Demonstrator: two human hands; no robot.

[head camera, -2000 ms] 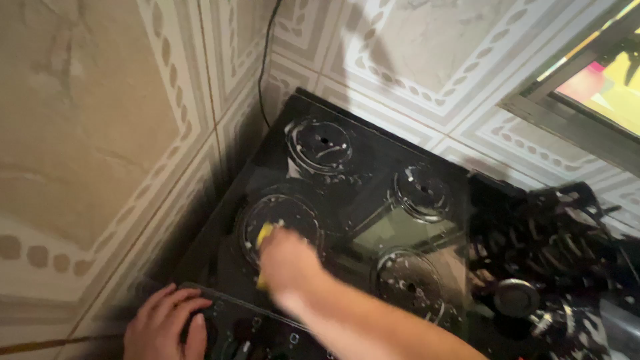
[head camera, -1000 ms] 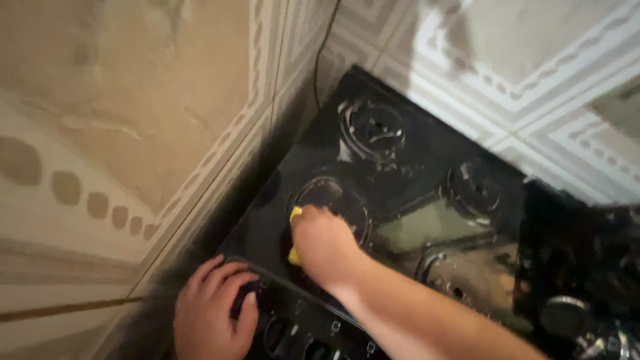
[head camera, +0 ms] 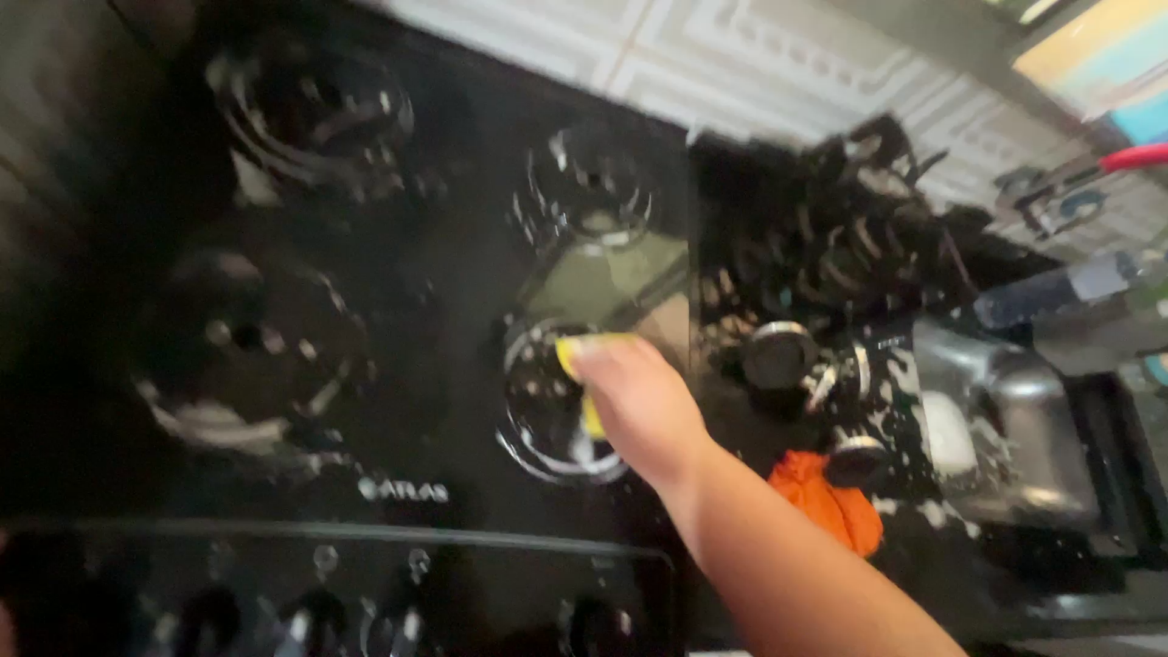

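Note:
My right hand (head camera: 643, 401) is closed around a yellow sponge (head camera: 595, 415), pressed to the front right burner well (head camera: 538, 401) of a black Atlas gas cooktop (head camera: 438, 301). Whitish suds ring this well and the other burner wells, whose grates and caps are off. Of my left hand only a sliver (head camera: 5, 630) shows at the lower left edge, by the control knobs (head camera: 315, 620); its fingers are out of sight.
Right of the cooktop lie black burner grates (head camera: 839, 219), burner caps (head camera: 778, 354), an orange cloth (head camera: 826, 502) and a metal tray or basin (head camera: 1013, 420) holding a white object (head camera: 949, 433). A bottle (head camera: 1054, 292) lies behind, near the tiled wall (head camera: 730, 64).
My right hand has moved with the sponge from the front left burner well to the front right one. The view has swung right and closer, leaving my left hand almost out of frame.

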